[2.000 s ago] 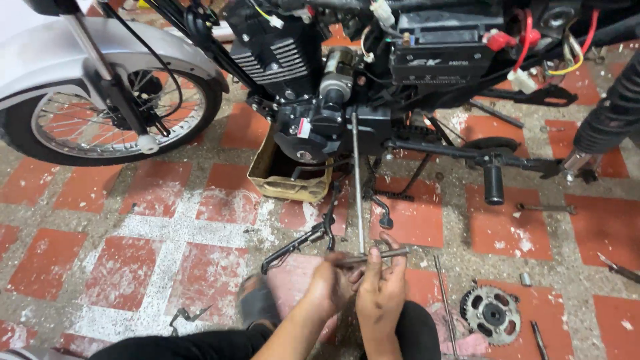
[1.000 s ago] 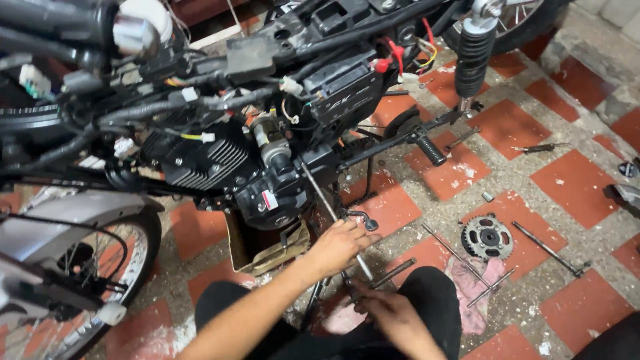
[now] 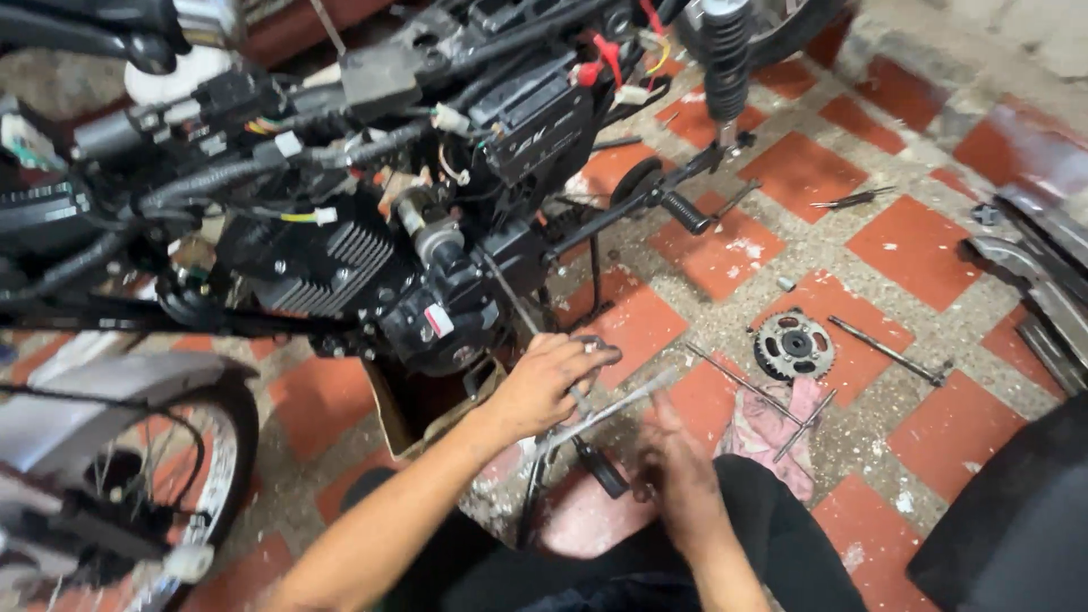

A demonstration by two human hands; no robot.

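My left hand [image 3: 544, 382] is closed around a long metal T-handle wrench [image 3: 514, 297], whose shaft runs up to the side of the motorcycle engine [image 3: 450, 314]. The wrench's crossbar [image 3: 625, 404] slants, blurred, between my hands. Just right of the bar is my right hand [image 3: 676, 459], its fingers apart; whether it touches the bar is unclear. Below the crossbar a black pedal-like part [image 3: 602, 469] shows. The electric starter motor [image 3: 429, 225] sits above the engine cover.
On the tiled floor to the right lie a sprocket [image 3: 795, 344], a pink rag [image 3: 769, 433] with thin metal rods, and another T-handle tool [image 3: 888, 348]. An open box [image 3: 382, 416] stands under the engine. The front wheel [image 3: 229, 459] is at lower left; the footrest [image 3: 684, 212] juts out.
The view has swung right since two seconds ago. Both hands were on the crossbar then; my left hand is now on the shaft. The crossbar has turned since one second ago.
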